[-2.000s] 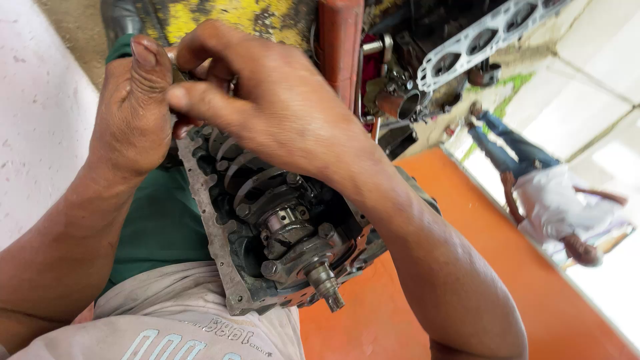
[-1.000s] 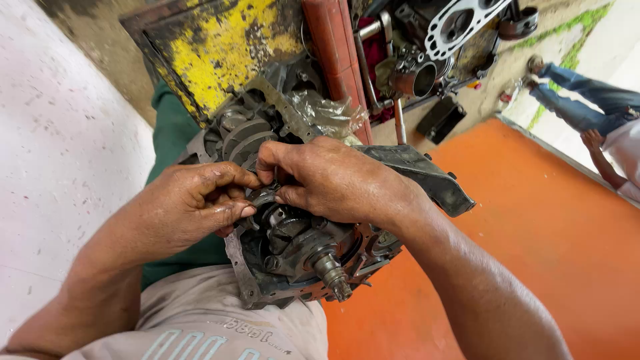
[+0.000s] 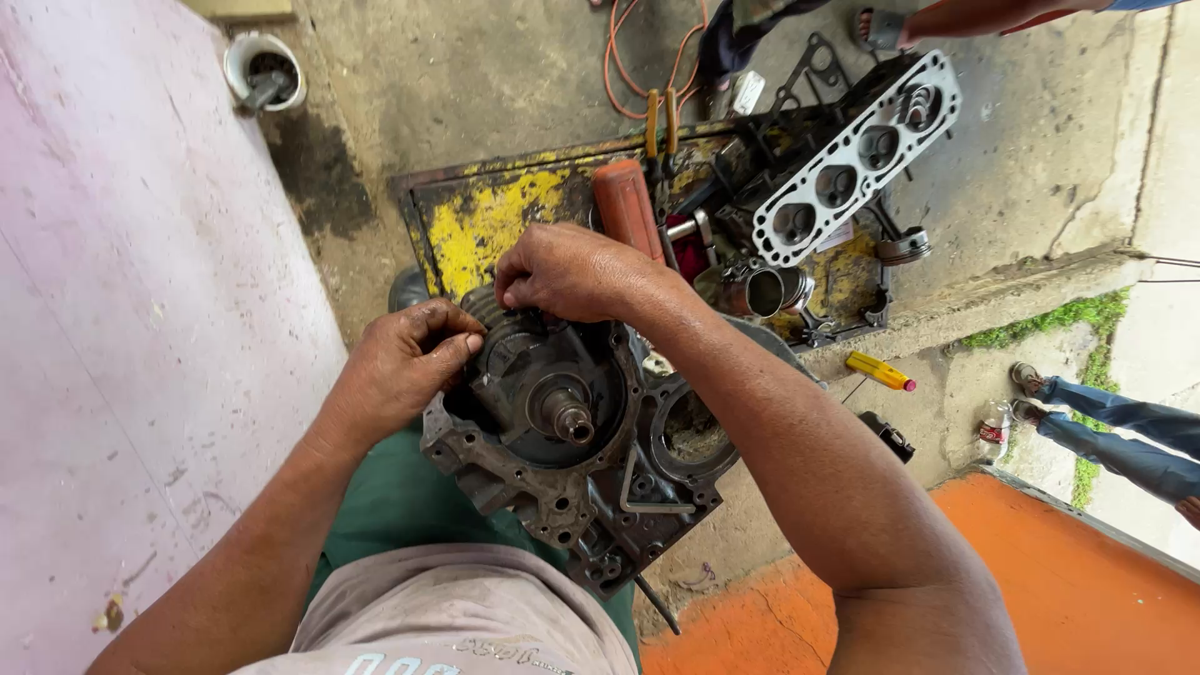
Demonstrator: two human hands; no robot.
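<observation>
An engine block (image 3: 553, 497) of dark, oily metal stands before me, its crankshaft (image 3: 567, 412) lying in it with the snout toward me. My left hand (image 3: 412, 361) is at the block's left edge, thumb and forefinger pinched beside a crankshaft web; whether anything thin is between them cannot be told. Over the far part of the crankshaft, my right hand (image 3: 548, 272) has its fingers curled down at the journals, with the fingertips partly hidden. A hex key (image 3: 630, 506) rests on the block's front face, right of the crankshaft snout.
Beyond the block is a yellow-painted metal table (image 3: 497, 216) with a red case (image 3: 626, 206), a cylinder head (image 3: 858, 155), pliers (image 3: 662, 131) and pistons (image 3: 905, 246). A white bucket (image 3: 265, 73) stands at upper left. Other people's legs (image 3: 1116, 422) show at right and top. A yellow bottle (image 3: 879, 370) lies right.
My hands, together over the crankshaft a second ago, are now apart, the right one farther along it. Two seconds ago both were raised above the block. The view has shifted widely.
</observation>
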